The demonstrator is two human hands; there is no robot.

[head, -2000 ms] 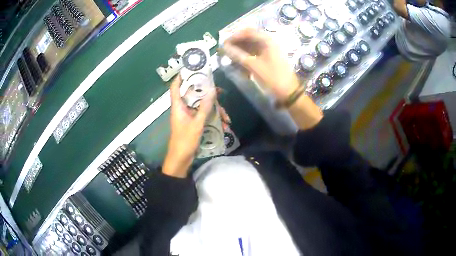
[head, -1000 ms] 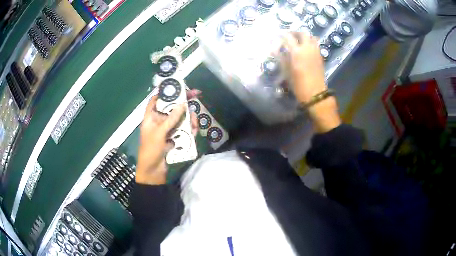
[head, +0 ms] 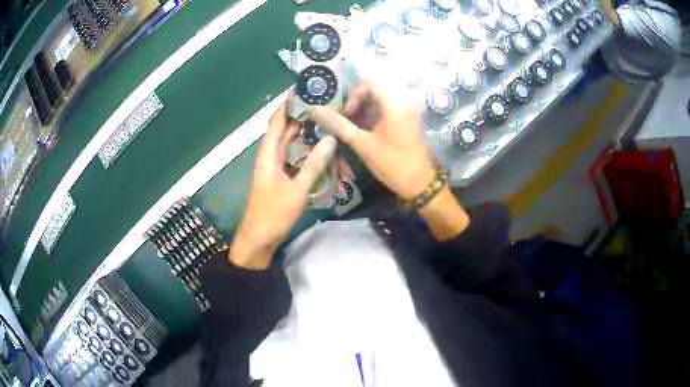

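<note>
My left hand (head: 276,189) holds a long pale bearing housing (head: 300,112) upright in front of me. Two black ring parts, the nearer one a ball bearing (head: 316,85), sit in its upper seats. My right hand (head: 390,151) is at the third seat, its thumb on another black ring (head: 311,133) that the fingers partly cover. The lower seats are mostly hidden by my left hand. A second piece with a black ring (head: 344,193) shows behind the housing. A clear blister tray (head: 484,155) with rows of rings lies at the upper right, with strong glare.
A green conveyor belt (head: 189,102) with white rails curves along the left and carries flat perforated strips (head: 130,130). Dark ribbed rods (head: 185,246) lie at the near edge, with stacked ring trays (head: 113,332) at lower left. A red bin (head: 643,189) and a person's pale sleeve (head: 647,41) are at right.
My right hand has moved left from the clear tray to the housing. A black ring now shows at the third seat. The housing has shifted up and right in view.
</note>
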